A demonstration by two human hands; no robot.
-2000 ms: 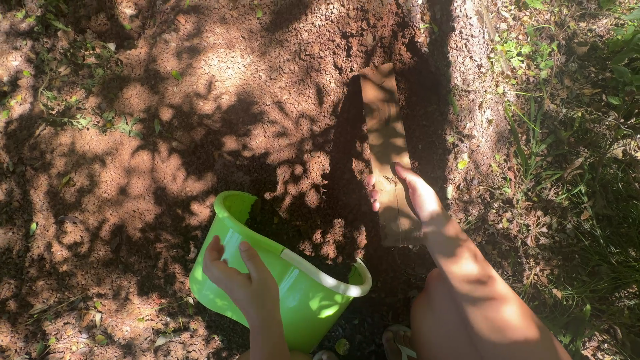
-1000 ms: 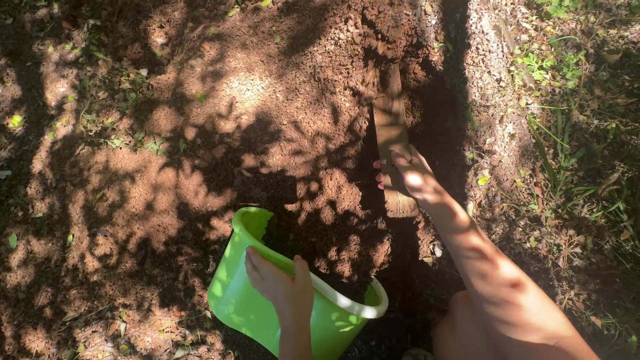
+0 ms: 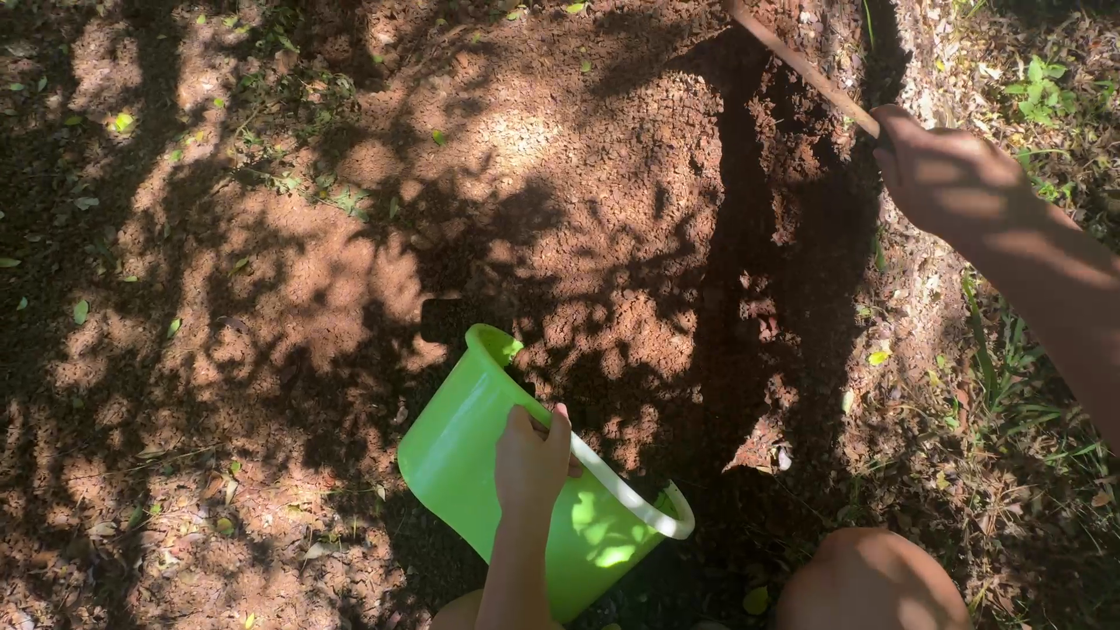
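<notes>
A green plastic tub (image 3: pixel 455 446) lies tipped on the soil at the lower middle, its mouth toward the loose reddish-brown soil (image 3: pixel 612 350). My left hand (image 3: pixel 534 451) grips its rim, thumb and fingers closed over the edge. At the upper right my right hand (image 3: pixel 936 166) holds one end of a flat wooden board (image 3: pixel 809 74), seen nearly edge-on and raised above a dark trench in the soil. The board slants to the upper left and runs out at the frame's top. How much soil is inside the tub is hidden by its wall and shadow.
A shaded trench (image 3: pixel 787 289) runs beside the soil on the right. Farther right are dry leaves, grass and a small leafy plant (image 3: pixel 1041 92). My bare knee (image 3: pixel 871 582) shows at the bottom right. Leaf litter covers the ground at the left.
The board, earlier flat beside the soil near the tub, is now up and farther forward, turned edge-on. My left hand has closed on the tub's rim.
</notes>
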